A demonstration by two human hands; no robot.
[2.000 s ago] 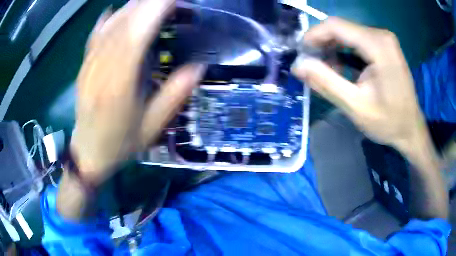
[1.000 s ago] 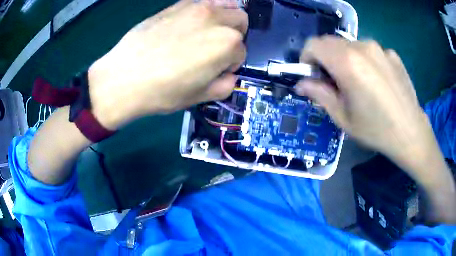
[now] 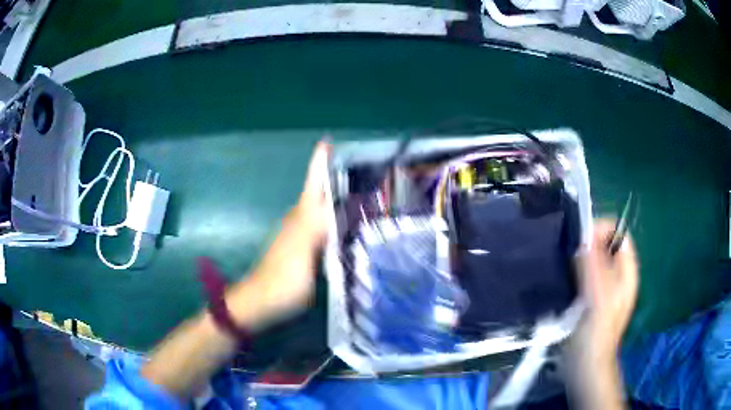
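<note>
The open white housing (image 3: pixel 583 184) is in front of me, blurred by motion. My left hand (image 3: pixel 300 240) holds its left wall. My right hand (image 3: pixel 611 280) is at its right wall, with thin tweezers (image 3: pixel 621 228) sticking up from the fingers. The blue circuit board (image 3: pixel 401 284) lies in the left part of the housing, the black block (image 3: pixel 513 248) in the right part. Thin wires (image 3: pixel 381 204) run above the board. A black cable (image 3: pixel 481 126) loops over the far wall. A white strip (image 3: pixel 521 375) hangs out at the near right corner. My left wrist wears a dark red strap (image 3: pixel 215 296).
A grey-white unit with a round dark lens (image 3: pixel 50 160) stands at the far left. A white power adapter (image 3: pixel 147 207) with its cord lies beside it. A pale rail (image 3: pixel 312 20) crosses the green bench. White units (image 3: pixel 553 10) stand beyond it.
The housing has turned about a quarter turn, bringing the board to the left and the black block to the right. My left hand has moved from the inside to the left wall, my right to the right wall.
</note>
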